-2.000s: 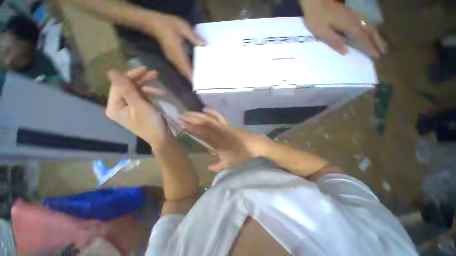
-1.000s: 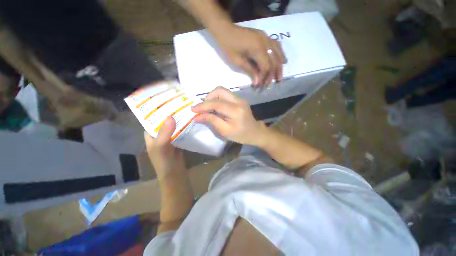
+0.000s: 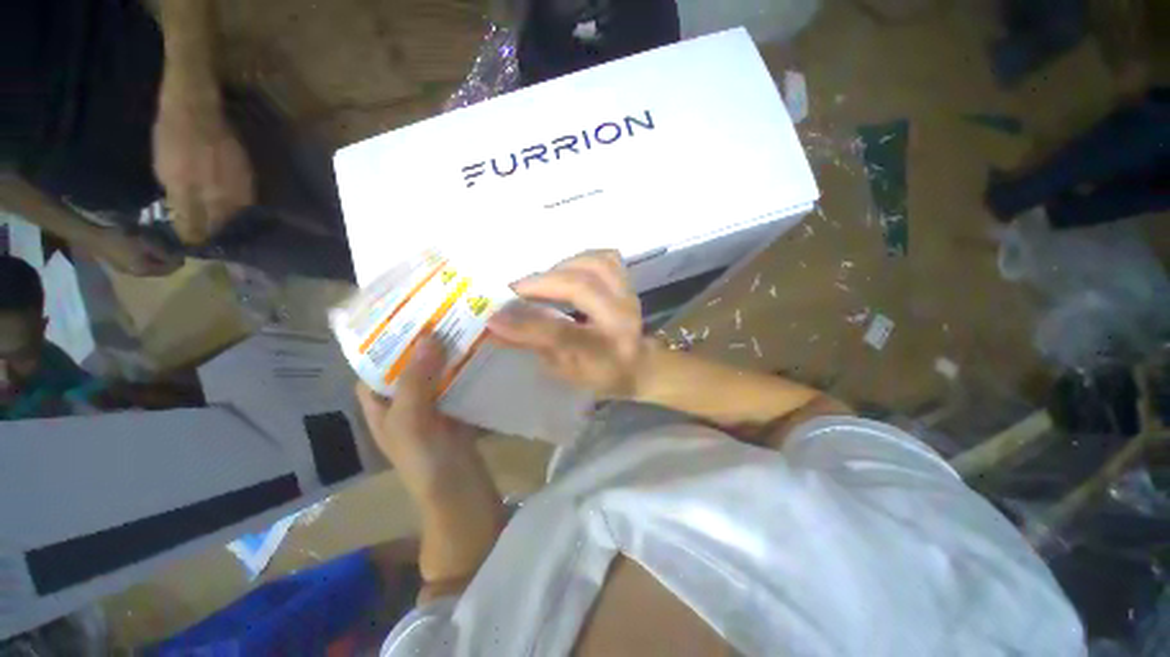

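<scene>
The white FURRION carton (image 3: 565, 141) stands in front of me, its lettered top facing up and its flaps closed. My left hand (image 3: 423, 417) holds a white label sheet (image 3: 417, 315) with orange stripes over the carton's near left corner. My right hand (image 3: 584, 321) is at the sheet's right edge, close to the carton's near edge, with thumb and fingers together. I cannot tell whether a label is between those fingertips. The sheet hides part of the carton's near side.
A large grey-white carton (image 3: 154, 469) with a black band lies at left. A blue bin (image 3: 276, 610) is at lower left. Another person's hand (image 3: 205, 180) is at upper left. Film (image 3: 1091, 295) and scraps lie on the floor at right.
The other person's hand has left the carton, showing its full lettering. The carton appears further left in view. The label sheet, hidden or blurred at first, stays in my left hand.
</scene>
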